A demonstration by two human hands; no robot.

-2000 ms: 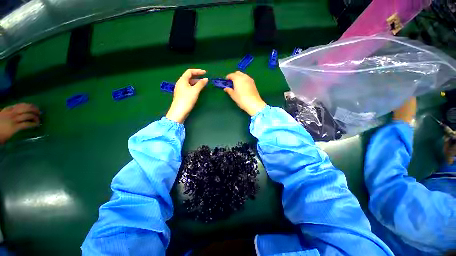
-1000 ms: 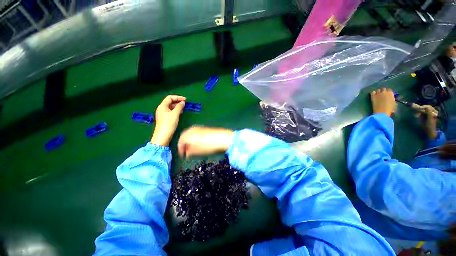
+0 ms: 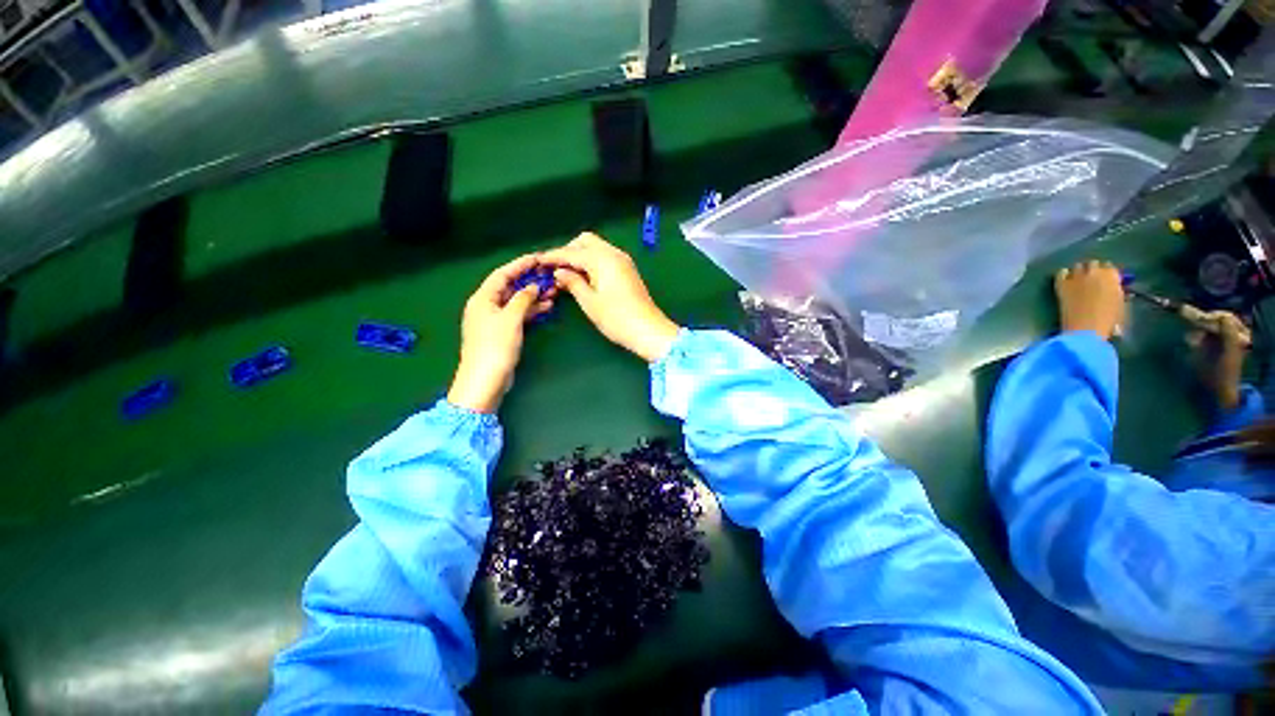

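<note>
My left hand (image 3: 494,325) and my right hand (image 3: 604,287) meet over the green surface and hold a blue part (image 3: 537,283) between their fingertips. The fingers cover much of it, and I cannot tell whether a small black part is with it. More blue lies just below the fingertips. A loose heap of small black parts (image 3: 594,553) lies between my forearms. Other blue parts lie in a spaced row, one (image 3: 386,336) left of my left hand and one (image 3: 652,225) beyond my right hand.
An open clear zip-lock bag (image 3: 965,210) with bagged black parts (image 3: 825,347) lies at right, before a pink wrap (image 3: 916,84). Flat black pieces (image 3: 417,186) line the far side, before a metal rail (image 3: 420,70). A neighbour's hand (image 3: 1089,299) is at right, near a thin tool.
My right hand has moved from above the heap up to my left hand, and both are on a blue part. The blue part that lay at upper right of my left hand no longer shows there.
</note>
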